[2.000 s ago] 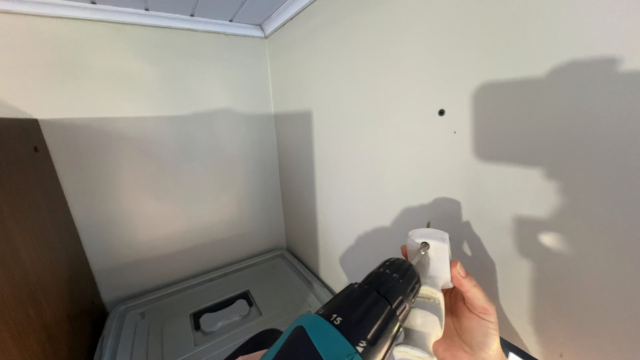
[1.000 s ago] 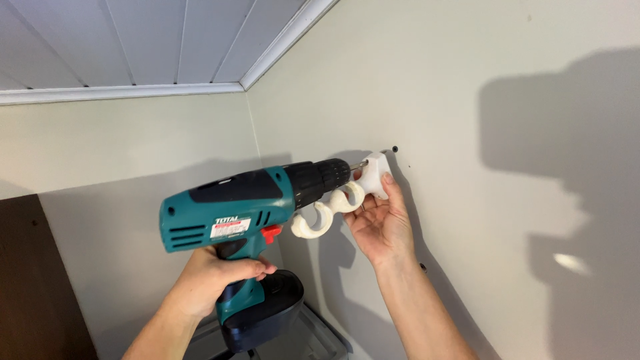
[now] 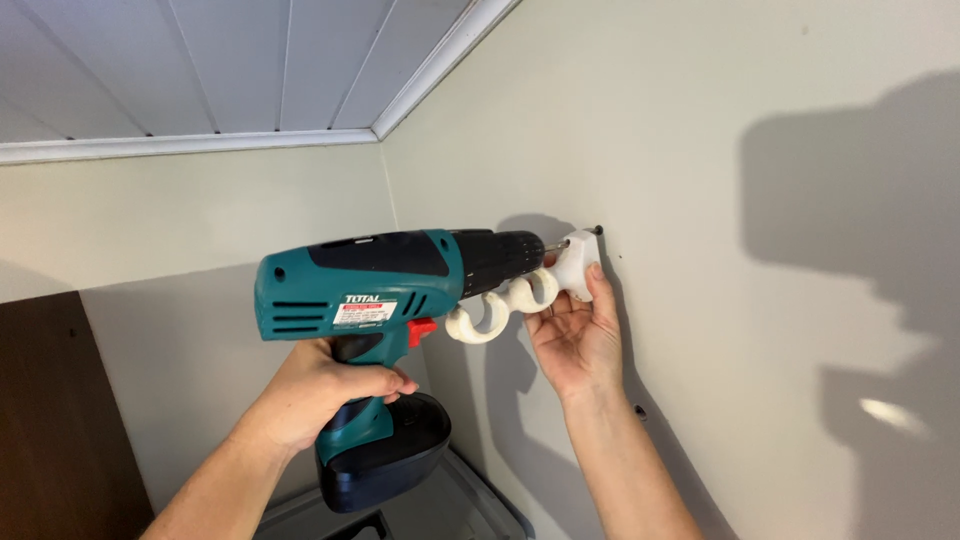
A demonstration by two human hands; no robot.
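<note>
My left hand (image 3: 330, 386) grips the handle of a teal and black Total cordless drill (image 3: 367, 281), its fingers below the red trigger. The drill's bit (image 3: 556, 246) meets the top of a white double curtain rod bracket (image 3: 576, 259). My right hand (image 3: 577, 337) holds that bracket by its base, thumb on the near side, fingers partly hidden behind it. Two open rings (image 3: 480, 319) of the bracket point back under the drill's chuck. A dark hole (image 3: 598, 230) in the wall shows just beyond the bracket's upper edge.
Another hole (image 3: 640, 412) is lower on the pale wall (image 3: 750, 322). A grey plastic lid (image 3: 465, 499) lies below the drill. Dark brown wood panel (image 3: 60, 405) stands at the left; white ceiling panels (image 3: 225, 60) are above. Shadows fall across the wall.
The view has tilted up since two seconds ago. The bracket, held before below the upper wall hole, is now close beside it. The drill has stayed at the bracket.
</note>
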